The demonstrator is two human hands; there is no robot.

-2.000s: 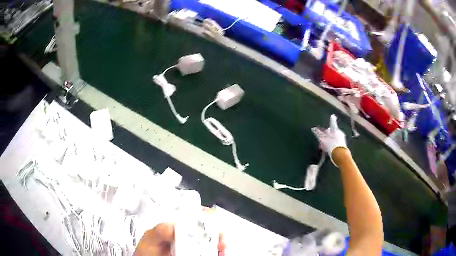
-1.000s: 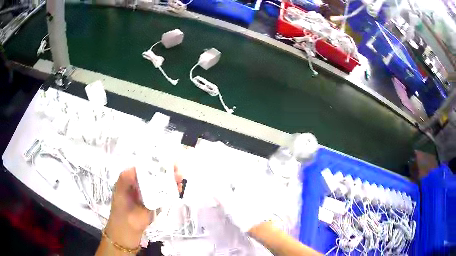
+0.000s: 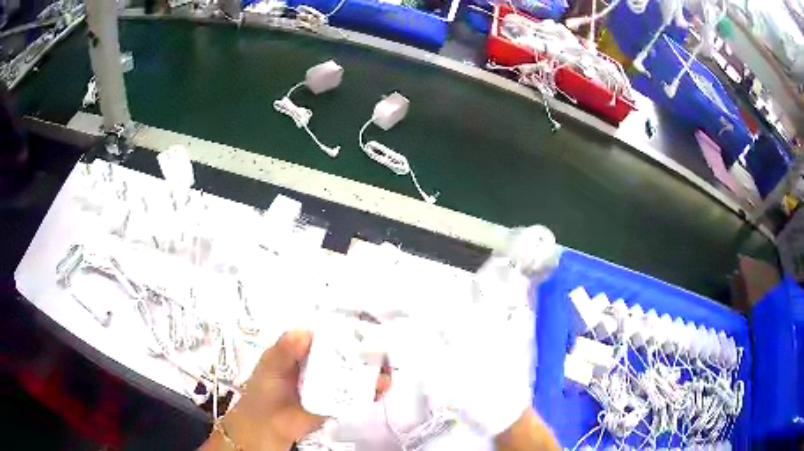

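Note:
My bare left hand (image 3: 280,388), with a thin bracelet, holds a white power adapter (image 3: 339,374) low in the centre. My gloved right hand (image 3: 485,379) is just right of it; the white glove blends with the white table covering and a white cloth, so its fingers are hard to make out. Folded white cords hang below the adapter. More white adapters and cords lie on the white covering (image 3: 53,238) at the left, overexposed and hard to separate.
Two corded adapters (image 3: 324,77) lie on the green conveyor belt (image 3: 529,185). A blue tray (image 3: 548,352) at the right holds rows of adapters and cords. A clear dispenser bottle (image 3: 534,249) stands beside it. A red bin (image 3: 502,51) heaped with adapters is across the belt.
My right hand has come back from the belt, where an adapter no longer shows, to beside my left hand. Since a second ago, my left hand and its adapter have moved right and down.

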